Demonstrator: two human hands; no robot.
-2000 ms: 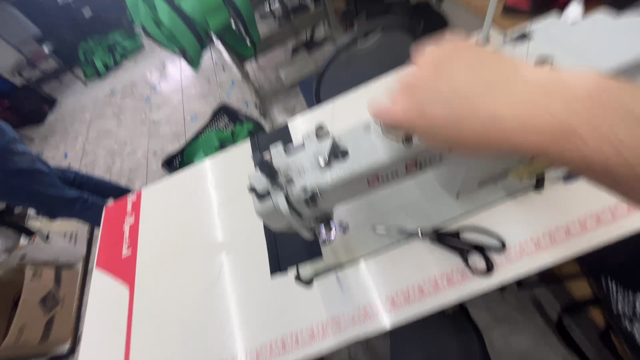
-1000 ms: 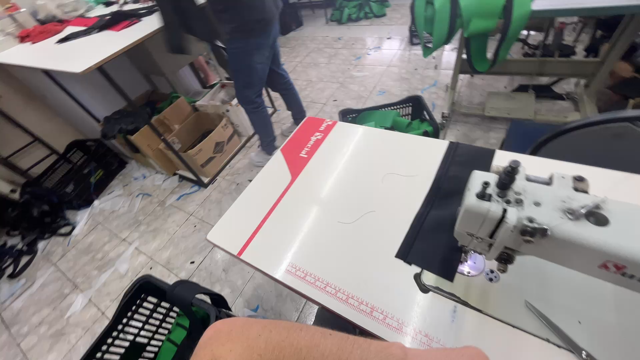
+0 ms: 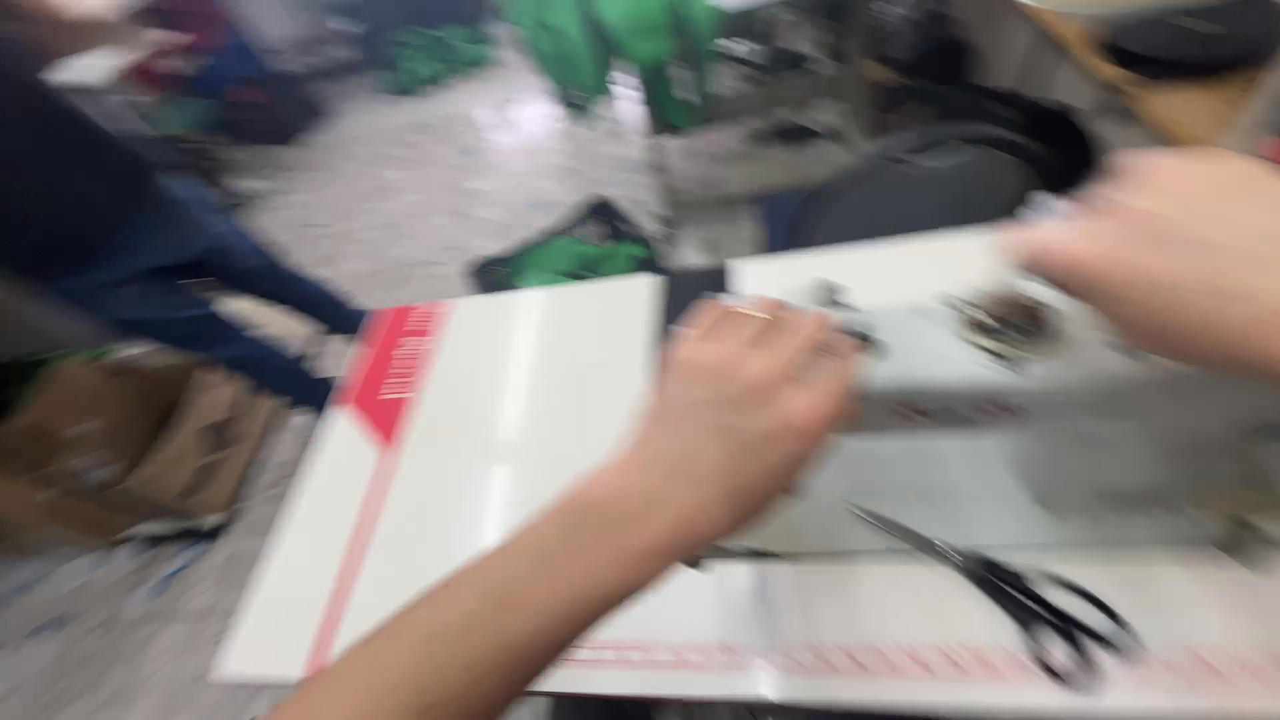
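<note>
A white sewing machine (image 3: 930, 400) stands on a white sewing table (image 3: 560, 420). My left hand (image 3: 750, 410) reaches over the needle end of the machine and covers most of it; blur hides whether its fingers hold anything. Above the top of the machine arm, at the right, is my right hand (image 3: 1150, 250), its fingers near a round metal part (image 3: 1010, 325); its grip is too blurred to tell. Scissors with black handles (image 3: 1000, 590) lie on the table in front of the machine. A dark strip (image 3: 695, 290) crosses the tabletop behind my left hand.
Past the table are a black basket with green fabric (image 3: 580, 260) and a dark chair (image 3: 930, 190). Cardboard boxes (image 3: 130, 440) sit on the floor at the left, near a person in blue trousers (image 3: 230, 270). Green fabric (image 3: 610, 50) hangs farther back.
The view has swung strongly to the right since one second ago. Both hands are now over the machine, where one second ago only a forearm showed at the bottom edge.
</note>
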